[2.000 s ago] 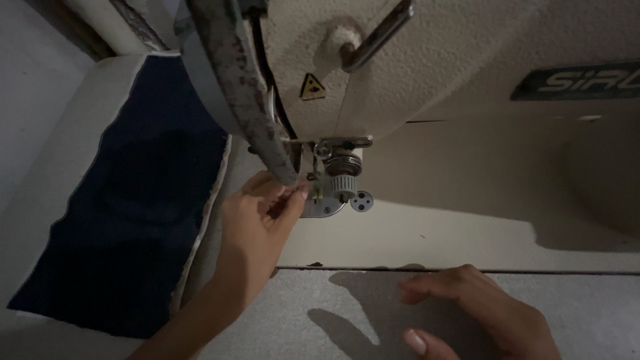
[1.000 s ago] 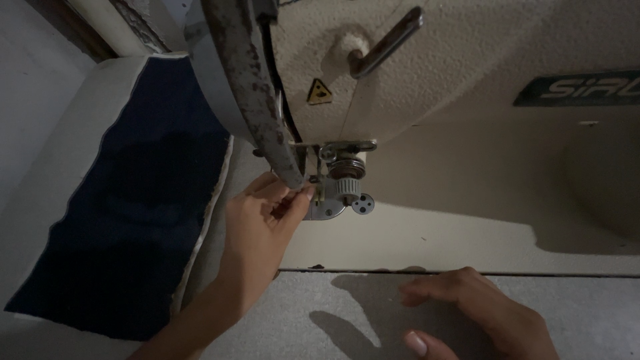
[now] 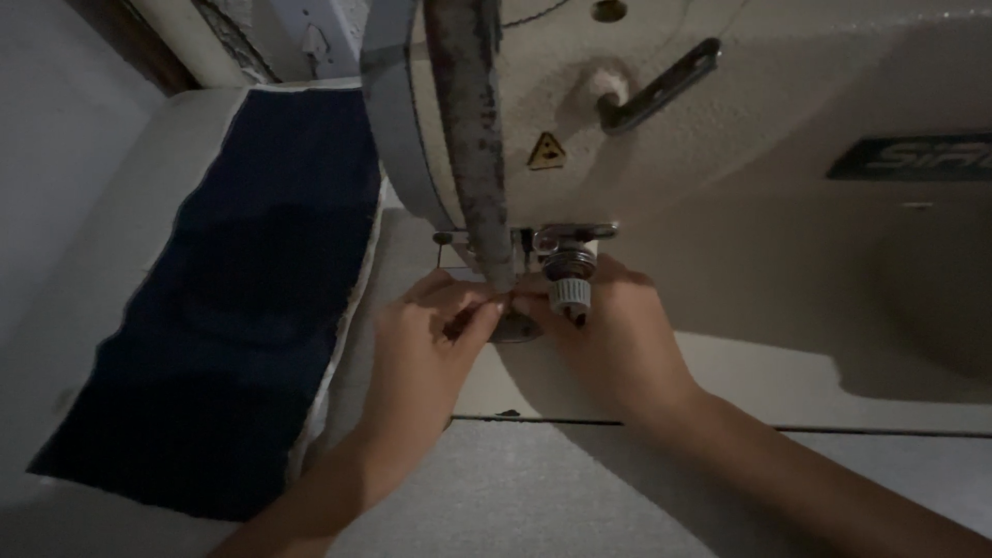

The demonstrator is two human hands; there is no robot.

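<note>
Both hands meet below the head of a sewing machine (image 3: 744, 132), around its needle area. My left hand (image 3: 426, 356) has thumb and index finger pinched together just left of the needle; whatever lies between the fingertips is too small to make out. From the right, my right hand (image 3: 620, 333) reaches in behind the thread tension knob (image 3: 570, 293), its fingertips almost touching those of the left. The fingers mostly cover the needle and presser foot. A metal needle plate (image 3: 517, 328) shows in part under the fingertips.
Dark blue fabric (image 3: 248, 294) with a pale edge lies on the left side. A worn metal lever or guard (image 3: 469, 132) runs down in front of the machine head. A metal thread guide arm (image 3: 663, 85) sticks out at upper right. The table's grey surface (image 3: 496, 488) spans the front.
My right hand has moved from the front of the table up and left to the needle area, beside my left hand. The left hand stays near the needle. The view has shifted.
</note>
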